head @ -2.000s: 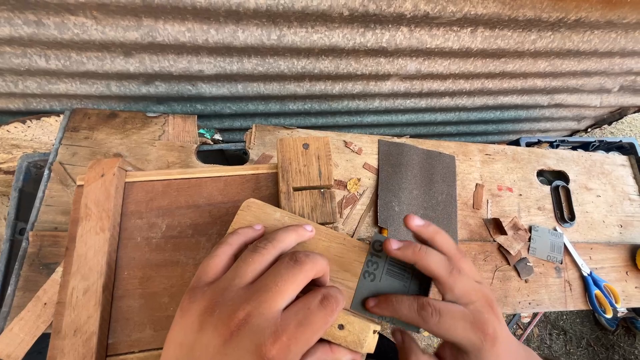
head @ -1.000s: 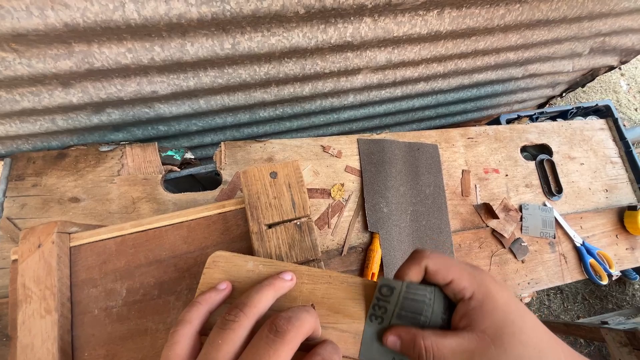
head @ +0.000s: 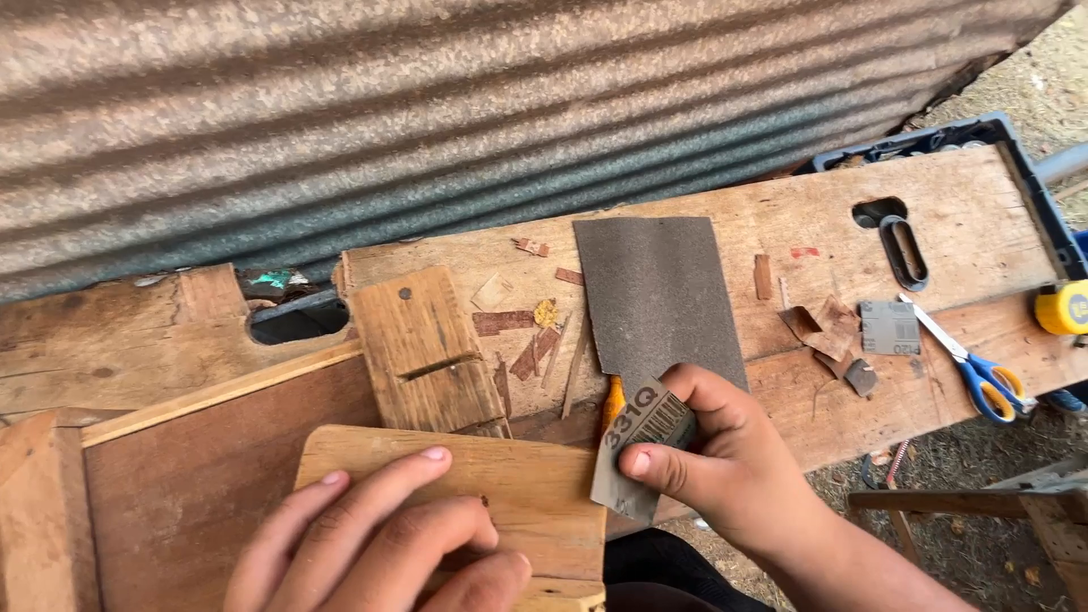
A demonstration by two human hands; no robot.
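My left hand [head: 382, 544] lies over a smooth wooden board [head: 535, 484] with a rounded corner, its fingers spread on the face. Between the thumb and fingers of my right hand [head: 722, 459] is a folded piece of sandpaper [head: 629, 459], printed side showing, at the board's right end. Behind it, a larger dark sheet of sandpaper [head: 663, 297] lies flat on the workbench [head: 816, 221], and an orange handle [head: 612, 401] shows at its lower edge. A slotted wooden block [head: 425, 340] sits just beyond the board. The lower part of my left hand is out of frame.
A framed wooden panel [head: 221, 476] fills the left. Blue-handled scissors [head: 969, 365], a small sandpaper piece [head: 890, 327], torn scraps [head: 824, 327] and a yellow tape measure [head: 1062, 308] are at the right. Wood strips [head: 535, 353] litter the middle. Corrugated metal sheeting [head: 425, 110] stands behind the bench.
Two seconds ago the sandpaper lay against the board's right end; my right hand now holds it bent, and more upright, beside that end. The view has shifted.
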